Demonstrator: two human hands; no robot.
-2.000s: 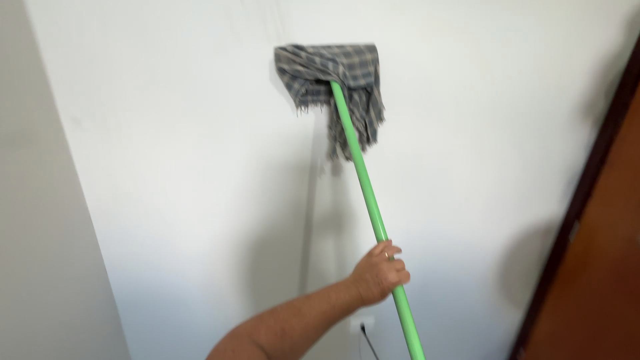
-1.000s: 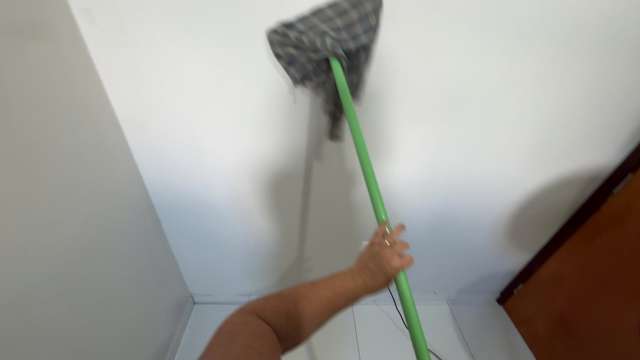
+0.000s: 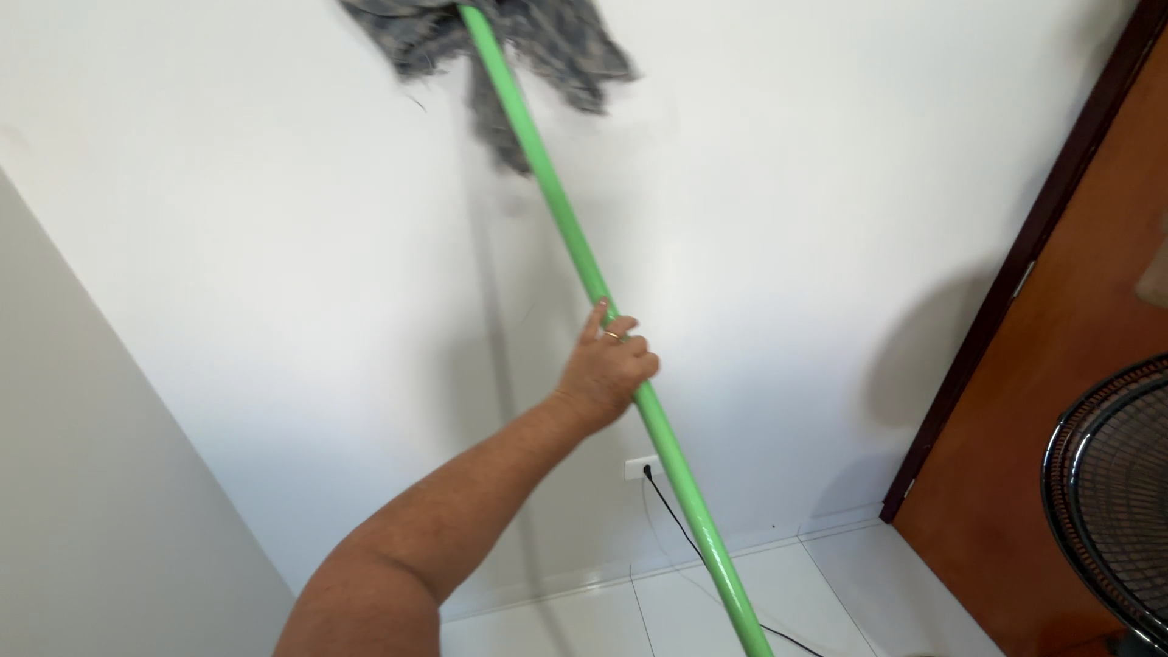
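Observation:
My left hand point(image 3: 610, 367), with a ring on one finger, is closed around the middle of a green pole point(image 3: 568, 226). The pole slants from the lower right up to a grey checked cloth point(image 3: 493, 55) with frayed edges, draped over its top end. The cloth lies at the upper edge of the view against the white wall point(image 3: 301, 237), partly cut off and blurred. The pole's lower end runs out of view at the bottom. My right hand is out of view.
A black fan with a wire guard point(image 3: 1118, 493) stands at the right, in front of a brown wooden door point(image 3: 1031, 411) with a dark frame. A black cord point(image 3: 680, 522) runs from a white wall outlet point(image 3: 636, 468) down across the white tiled floor point(image 3: 584, 630).
The cloth hung in fuller view earlier and is now partly cut off at the top. The fan has come into view at the right. My left hand keeps its hold on the pole.

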